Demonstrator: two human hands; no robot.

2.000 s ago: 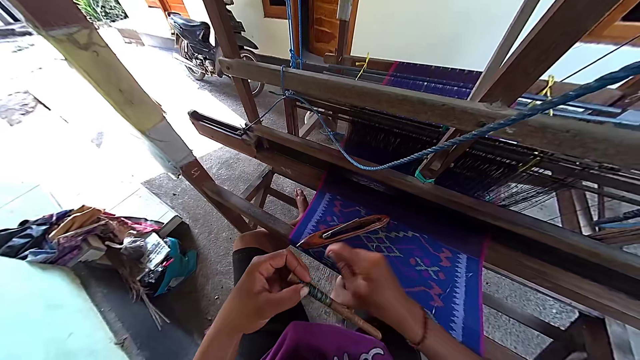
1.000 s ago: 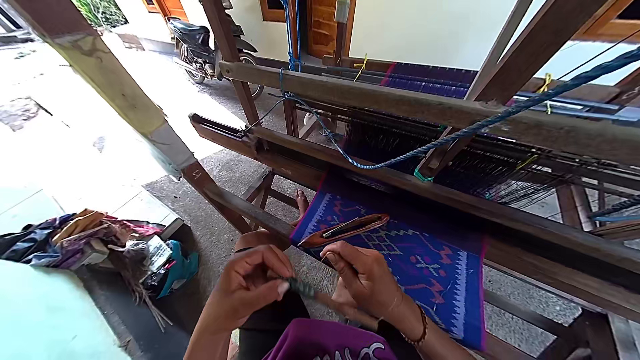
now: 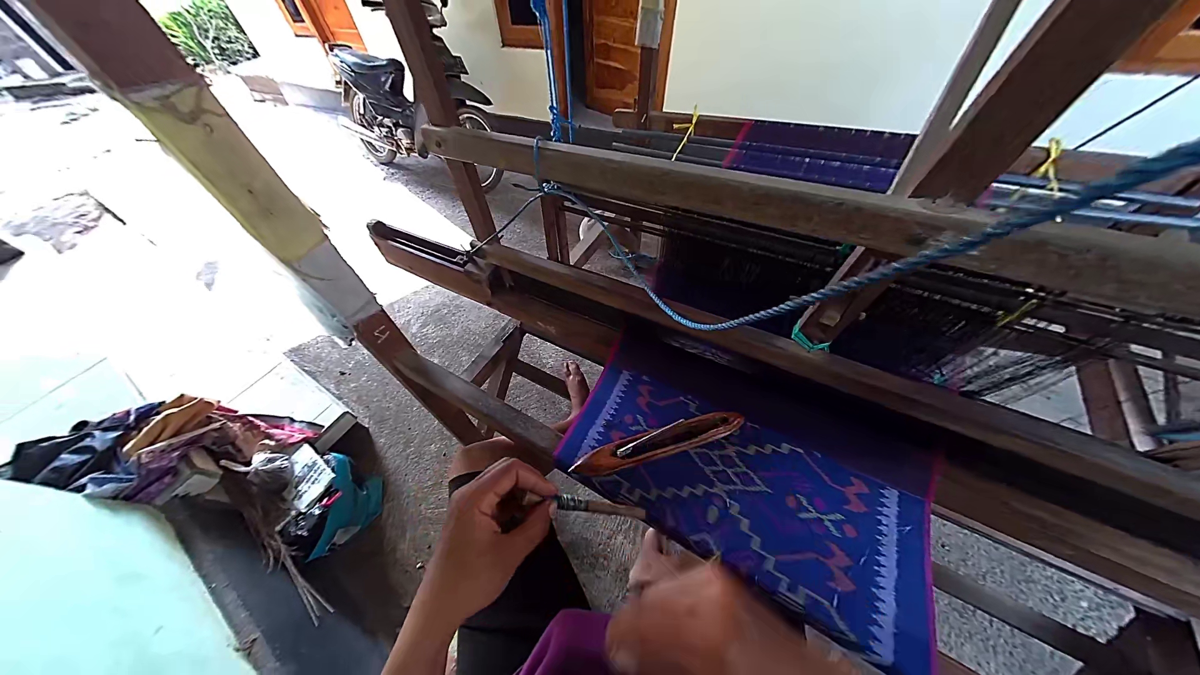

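My left hand (image 3: 506, 525) pinches one end of a thin wooden bobbin stick (image 3: 600, 507) wound with dark thread near the fingertips. The stick points right, above my lap. My right hand (image 3: 694, 609) is blurred at the lower middle, below the woven cloth's edge; whether it holds anything cannot be made out. A wooden boat shuttle (image 3: 656, 444) with a hollow centre lies on the blue and purple patterned cloth (image 3: 797, 506), which is stretched on the wooden handloom (image 3: 562, 328).
Blue rope (image 3: 712, 325) hangs in a loop across the loom beams. A wooden post (image 3: 225, 169) slants at the left. Beyond it, a heap of cloth scraps and bags (image 3: 187, 450) lies on the floor. A motorcycle (image 3: 384, 103) stands behind the loom.
My right hand has left the stick and moved down and to the right, now blurred. My left hand keeps hold of the stick, whose free end now lies farther up, beside the cloth's edge.
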